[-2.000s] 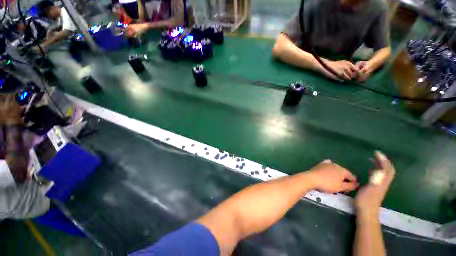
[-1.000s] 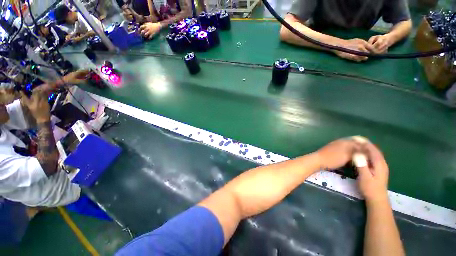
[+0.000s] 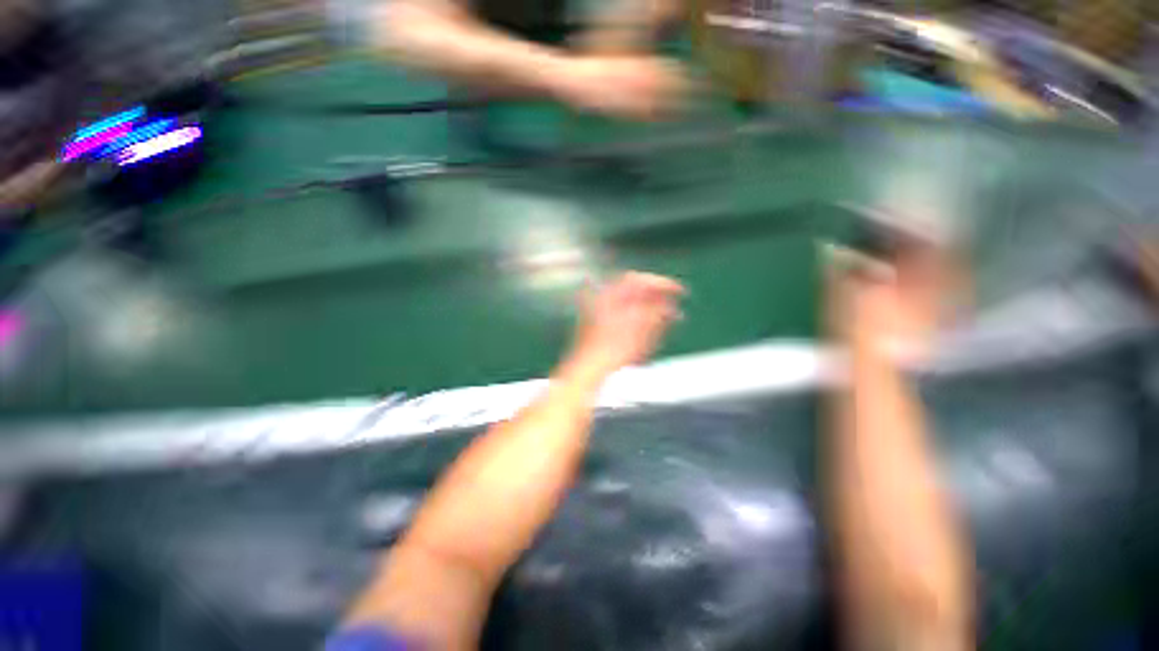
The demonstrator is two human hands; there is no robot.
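Note:
The whole view is strongly blurred. My left hand (image 3: pixel 629 318) is over the near side of the green conveyor belt (image 3: pixel 445 299), just past the white rail (image 3: pixel 280 430), with its fingers curled; I cannot make out anything in it. My right hand (image 3: pixel 896 293) is raised over the belt further right, apart from the left. A dark smear shows at its fingers, and I cannot tell if it is a held thing. A small dark unit (image 3: pixel 378 193) is a blur on the far part of the belt.
Units with blue, pink and white lights (image 3: pixel 134 140) are at the upper left. Across the belt are a person's forearms and hands (image 3: pixel 623 83). The shiny dark work surface (image 3: pixel 686 521) lies on my side. A blue flat-sided bin or tray (image 3: pixel 41 604) is at the lower left.
My hands were together near the rail and are now apart, the right one raised further right. The view has swung right, so the lit units and the person opposite appear further left.

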